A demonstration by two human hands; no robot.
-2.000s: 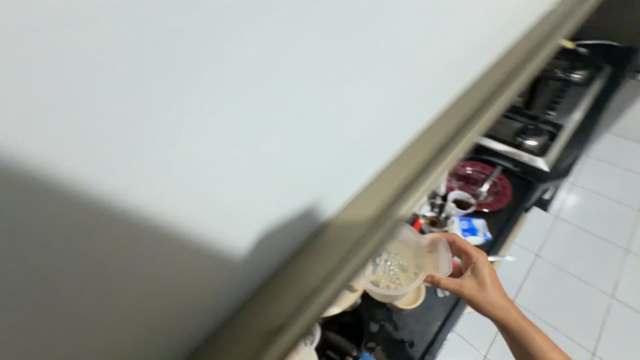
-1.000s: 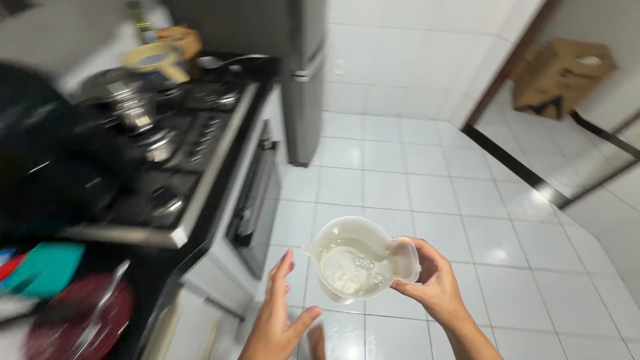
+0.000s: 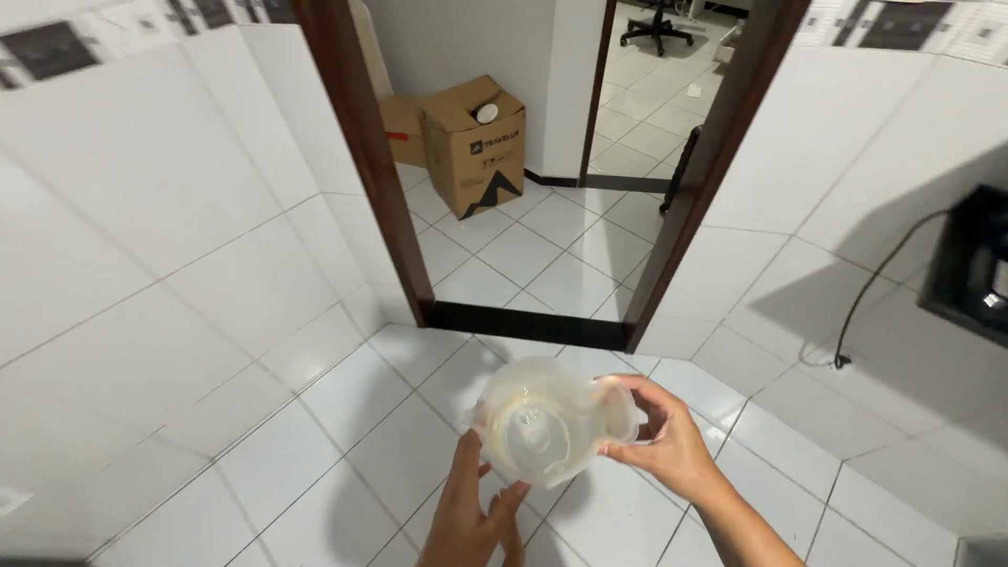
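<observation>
A translucent plastic jug (image 3: 535, 429) with a spout on its left and a handle on its right is carried between my two hands above the tiled floor. Some pale, see-through liquid appears to lie in its bottom. My right hand (image 3: 665, 437) grips the handle, thumb below and fingers above. My left hand (image 3: 476, 500) supports the jug's lower left side, with fingers and thumb spread against it.
Ahead is a doorway with a dark wooden frame (image 3: 370, 157) and a black threshold (image 3: 531, 324). Beyond it stands a cardboard box (image 3: 480, 150) near the wall. A black appliance (image 3: 972, 268) with a hanging cord juts out at the right. White tiled walls flank the doorway.
The view has swung from the counter and stove to the doorway. My left hand, apart from the jug one second ago, now touches its side. My right hand keeps its hold on the handle.
</observation>
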